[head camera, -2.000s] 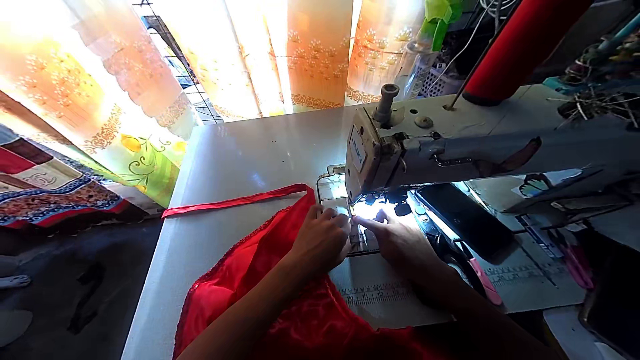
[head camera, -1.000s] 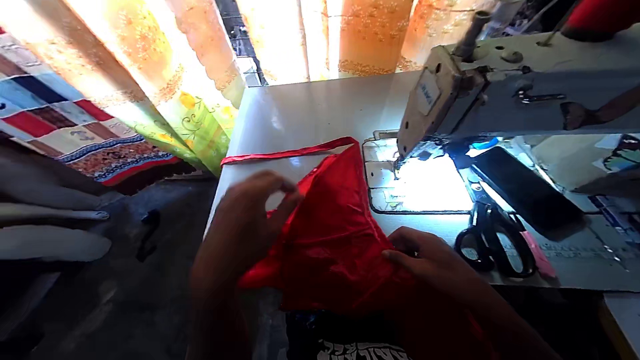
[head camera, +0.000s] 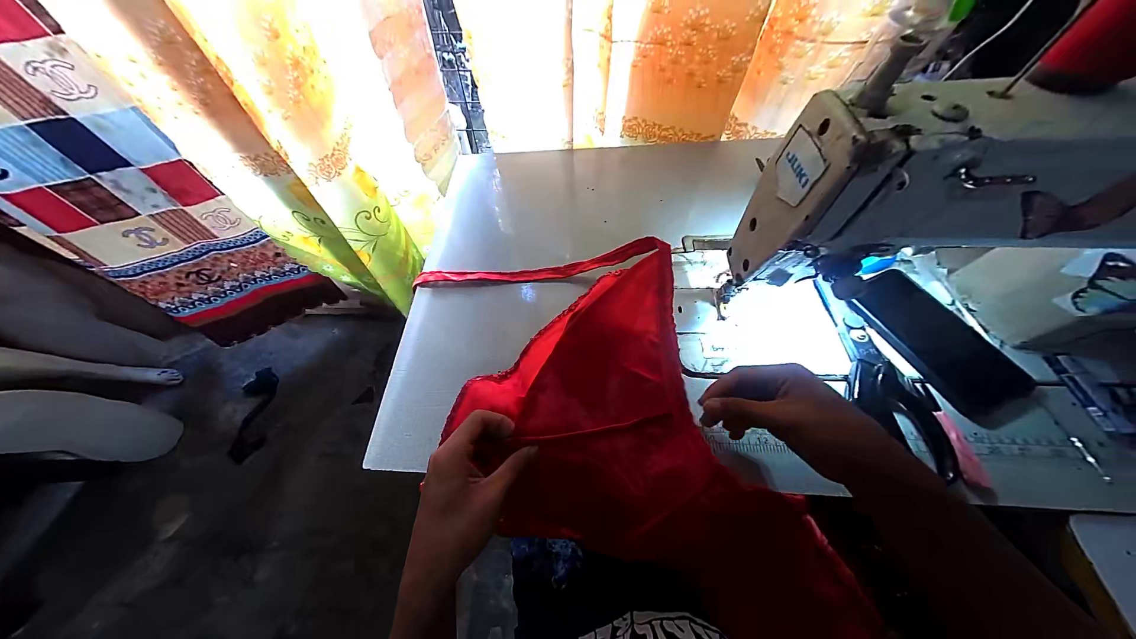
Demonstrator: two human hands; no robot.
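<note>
A piece of red satin fabric (head camera: pixel 603 355) with lace-like edging lies over the front of the sewing table and hangs down toward my lap. From its top corner a narrow red strap (head camera: pixel 532 273) runs left across the tabletop. My left hand (head camera: pixel 475 475) pinches the fabric at its left part, near a thin raised fold. Just right of the fabric's edge, my right hand (head camera: pixel 781 408) hovers with bent fingers, holding nothing that I can see. The Juki sewing machine (head camera: pixel 816 177) stands at the right, its lit needle area (head camera: pixel 723 302) beside the fabric.
Black-handled scissors (head camera: pixel 905 408) and a dark phone (head camera: pixel 941 342) lie right of the needle. A red thread cone (head camera: pixel 1087 53) stands on the machine. Curtains (head camera: pixel 692 71) hang behind the table (head camera: pixel 568 200). At the left are a patchwork cloth (head camera: pixel 133 177) and pale mannequin-like limbs (head camera: pixel 80 390).
Both hands were at the needle two seconds ago, and the fabric has come away from it toward me. Since one second ago, my left hand has lowered onto the fabric and my right has left it.
</note>
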